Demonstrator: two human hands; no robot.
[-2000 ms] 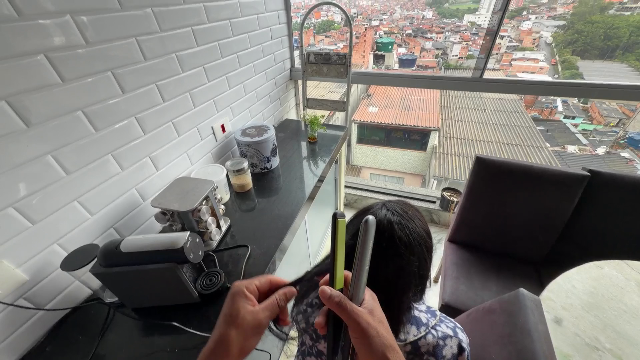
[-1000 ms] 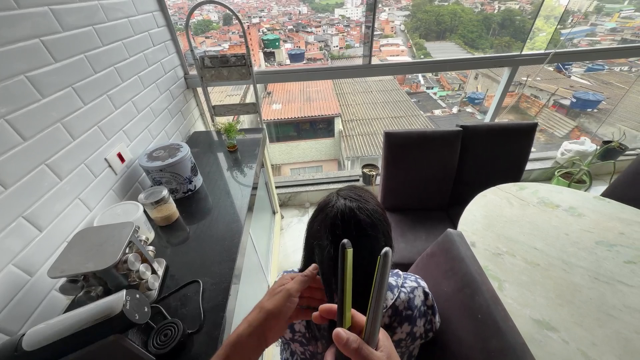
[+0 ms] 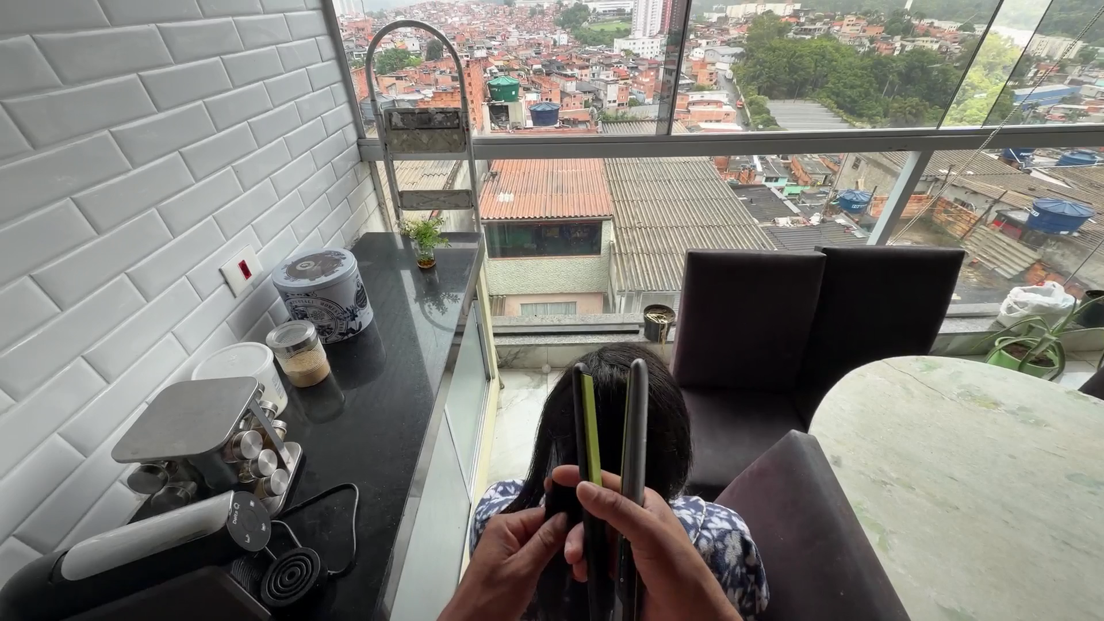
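Observation:
A hair straightener point(image 3: 636, 431) with green-lined plates is held upright in my right hand point(image 3: 651, 539), its two arms apart at the tips. Close on its left, my left hand point(image 3: 517, 556) pinches a lock of dark hair point(image 3: 561, 500) between thumb and fingers. Both hands are behind the head of a seated person point(image 3: 660, 397), who faces away and wears a blue and white patterned top point(image 3: 724, 548). The lower part of the straightener and the end of the lock are hard to make out behind my fingers.
Along the left runs a black counter point(image 3: 397, 345) with a spice rack point(image 3: 185, 418), a coffee machine point(image 3: 155, 543), a glass jar point(image 3: 299, 354) and a round tin point(image 3: 323, 293). Dark chairs point(image 3: 746, 319) and a round stone-topped table point(image 3: 966, 457) are at right. A stepladder point(image 3: 431, 129) leans by the window.
The view has swung to the right since the first frame. My left hand, beside the straightener one second ago with fingers against the hair, is now lower and pinches a lock.

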